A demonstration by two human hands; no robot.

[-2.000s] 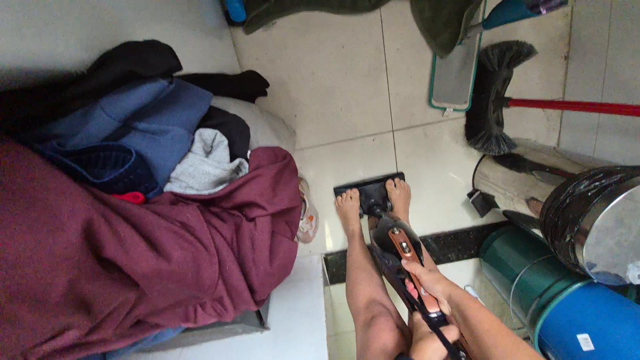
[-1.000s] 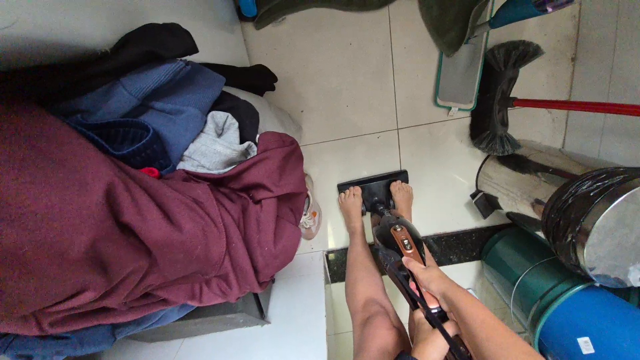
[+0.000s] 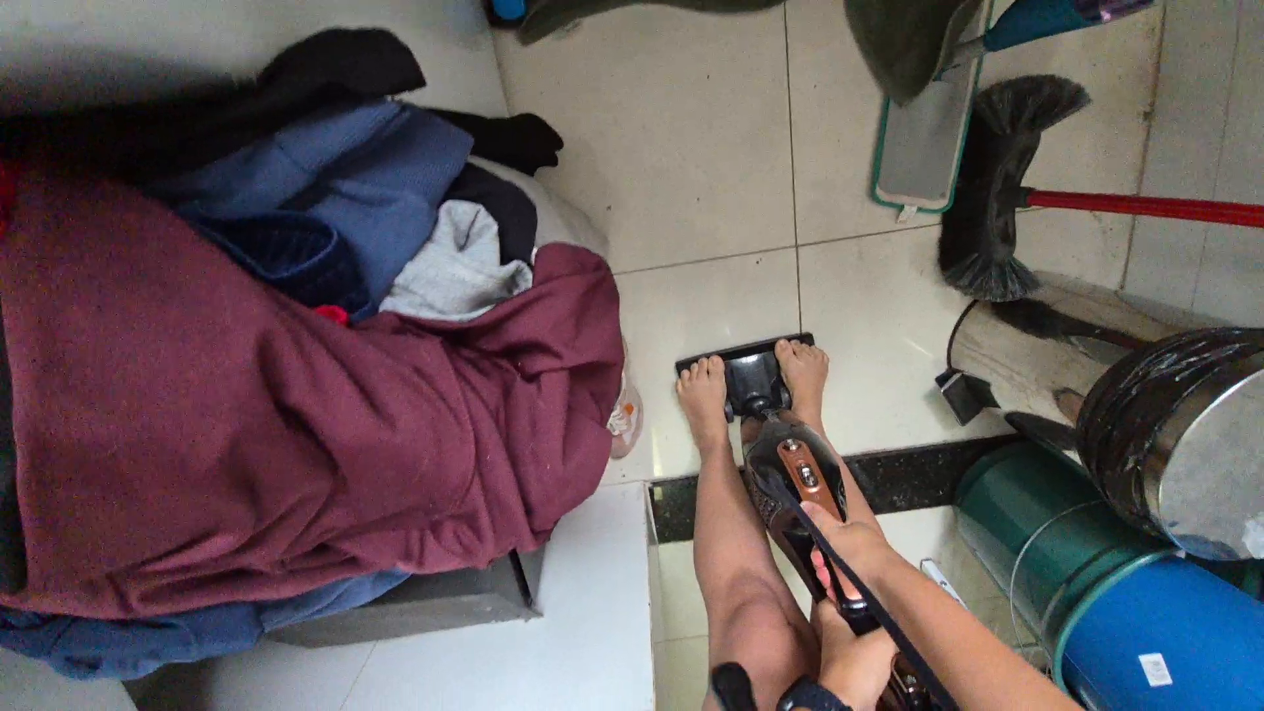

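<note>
A black and copper upright stick vacuum or steam cleaner (image 3: 805, 474) stands between my bare legs. Its wide black floor head (image 3: 755, 380) lies flat on the tiles, with a bare foot at either side, the toes at or over its edge. My right hand (image 3: 844, 543) is wrapped around the upper body near the copper control panel. Lower on the handle, closer to me, my left hand (image 3: 854, 652) grips it, a dark band on the wrist. A dark cord or strap runs along the handle and partly covers both hands' surroundings.
Maroon cloth (image 3: 395, 444) and other clothes are heaped at left. A broom (image 3: 992, 193), a flat mop (image 3: 923, 128), a metal bin (image 3: 1165, 434), a green bin (image 3: 1027, 523) and a blue container (image 3: 1175, 632) stand or lie at right. A dark stone strip (image 3: 899, 474) crosses the floor.
</note>
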